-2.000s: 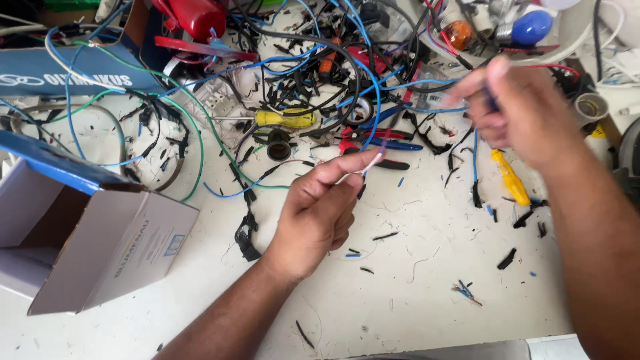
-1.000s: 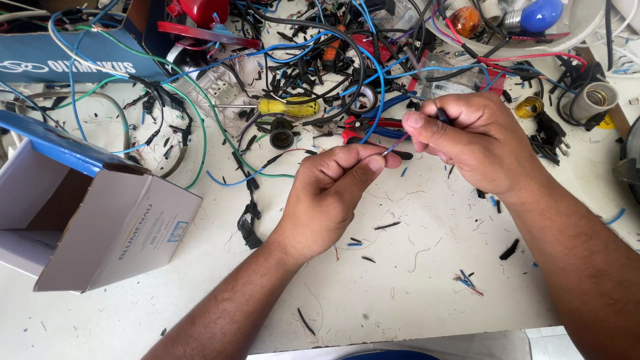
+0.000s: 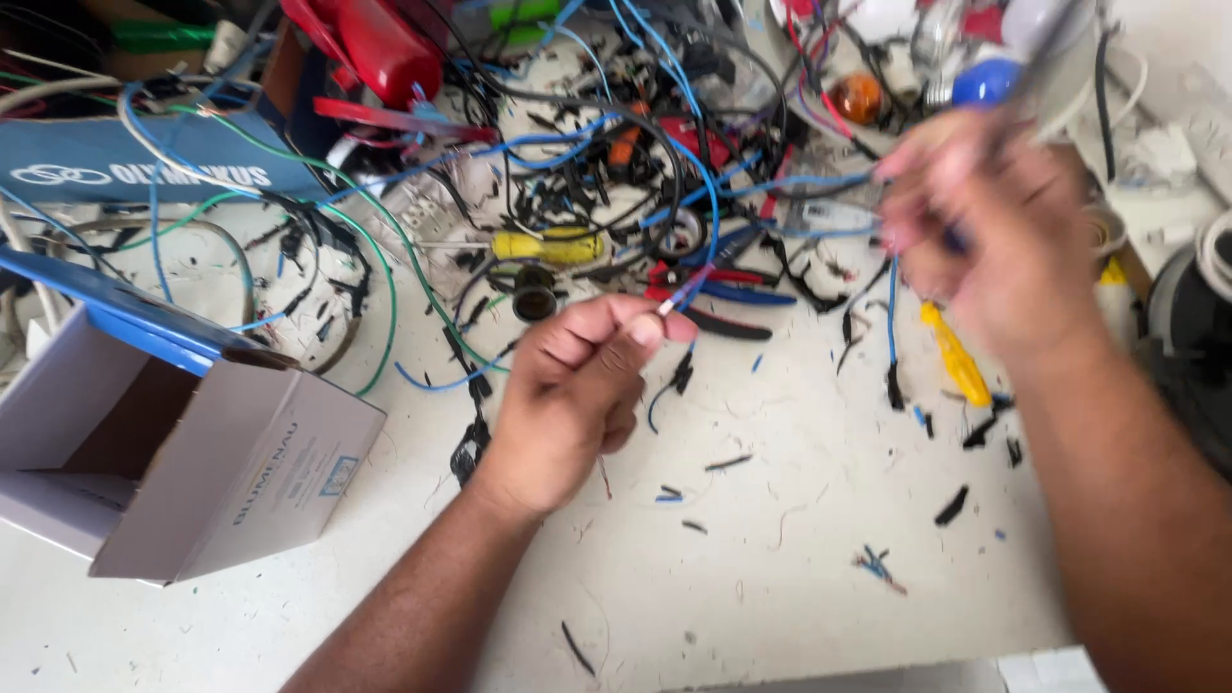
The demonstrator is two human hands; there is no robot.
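Observation:
Between thumb and forefinger, my left hand (image 3: 587, 385) pinches a thin wire (image 3: 689, 287), purple with a pale end. My right hand (image 3: 991, 231), blurred, is raised at the upper right with a dark, elongated thing (image 3: 1035, 72) in its grip; what it is cannot be told. Just beyond my left fingertips lie pliers with red and blue handles (image 3: 741, 294). A screwdriver with a yellow handle (image 3: 549, 246) and a black lamp socket (image 3: 533, 294) are up and to the left of them. Below my right hand lies a yellow-handled tool (image 3: 955, 356).
An open cardboard box (image 3: 241, 462) stands at the left, with a blue shoebox (image 3: 135, 164) behind it. Tangled wires and black tape scraps cover the back. A blue bulb (image 3: 984, 82) and an orange bulb (image 3: 859, 98) lie at the back right. Insulation scraps (image 3: 876, 566) dot the white tabletop.
One second ago my hands were close together at the wire; now my right hand is up and to the right, apart from my left, which still pinches the wire.

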